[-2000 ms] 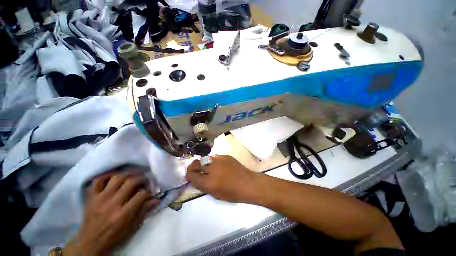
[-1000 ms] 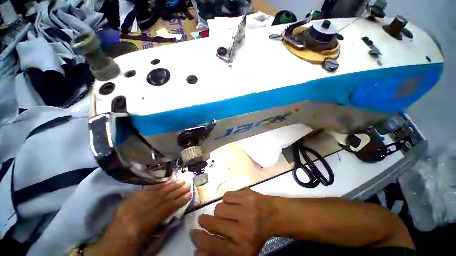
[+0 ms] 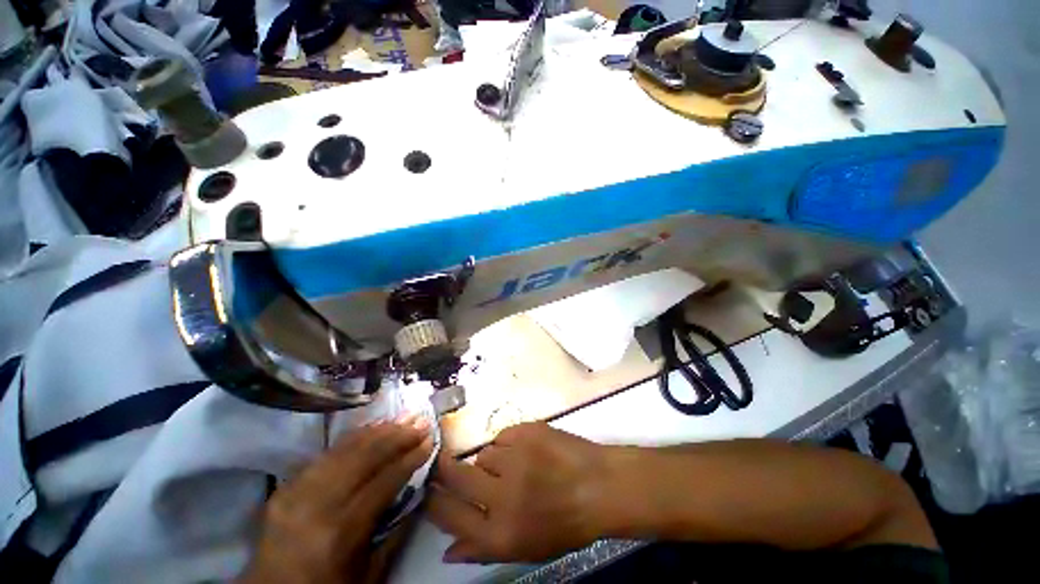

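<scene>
The pale grey garment panel (image 3: 217, 456) with black bands lies left of and under the needle end of the sewing machine (image 3: 547, 205). The needle and presser foot are mostly hidden behind the take-up guard (image 3: 245, 342) and my fingers. My left hand (image 3: 342, 491) lies flat on the panel, fingertips just in front of the lit needle area. My right hand (image 3: 513, 491) is at the panel's right edge, fingers bent and close to my left fingers. Whether its fingertips pinch the fabric edge is unclear.
Black-handled scissors (image 3: 705, 365) lie under the arm, beside a white scrap (image 3: 622, 319). Grey and black fabric (image 3: 80, 126) is heaped at the back left. A small tray (image 3: 901, 302) is at the table's right end. Clear plastic (image 3: 981, 422) hangs at the right.
The view has moved closer to the machine. My left hand has moved forward onto the fabric by the needle. My right hand has drawn back from the needle, then moved slightly left towards the panel edge.
</scene>
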